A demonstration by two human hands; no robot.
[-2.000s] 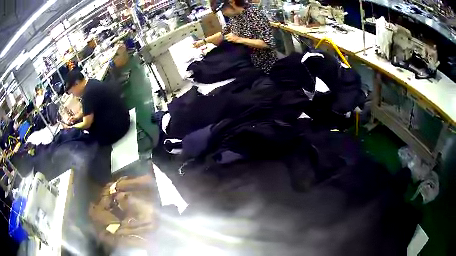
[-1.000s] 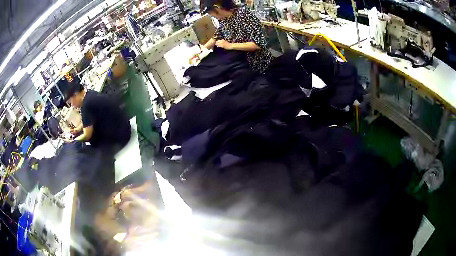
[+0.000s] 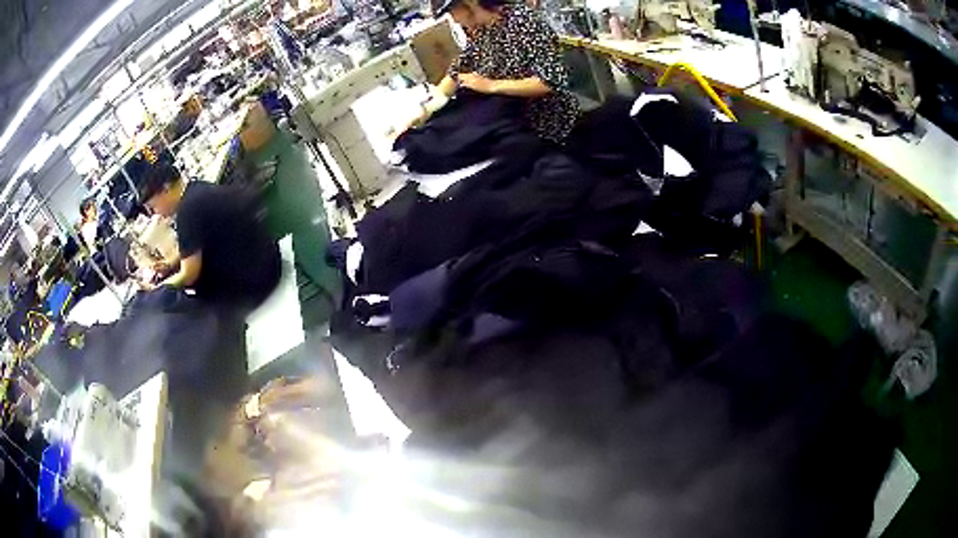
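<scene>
Neither of my hands shows in the head view. A large loose heap of dark garments (image 3: 546, 284) lies in front of me, navy to black, with small white patches near its top and left side. Tan-brown garment bundles (image 3: 278, 431) lie left of the heap at the bottom, with small pale tags. A whitish glare blurs the bottom centre and hides what lies there. A white board (image 3: 368, 405) shows between the brown bundles and the heap.
A person in a patterned top (image 3: 515, 63) handles dark cloth behind the heap. A person in black (image 3: 221, 242) sits at left. Sewing machines (image 3: 846, 74) stand on the right table (image 3: 893, 158). A blue bin (image 3: 53, 489) is at lower left, clear plastic bags (image 3: 893, 336) at right.
The view has shifted slightly. The far person's hands and the dark cloth under them have moved a little. The glare at the bottom has shrunk a little since one second ago.
</scene>
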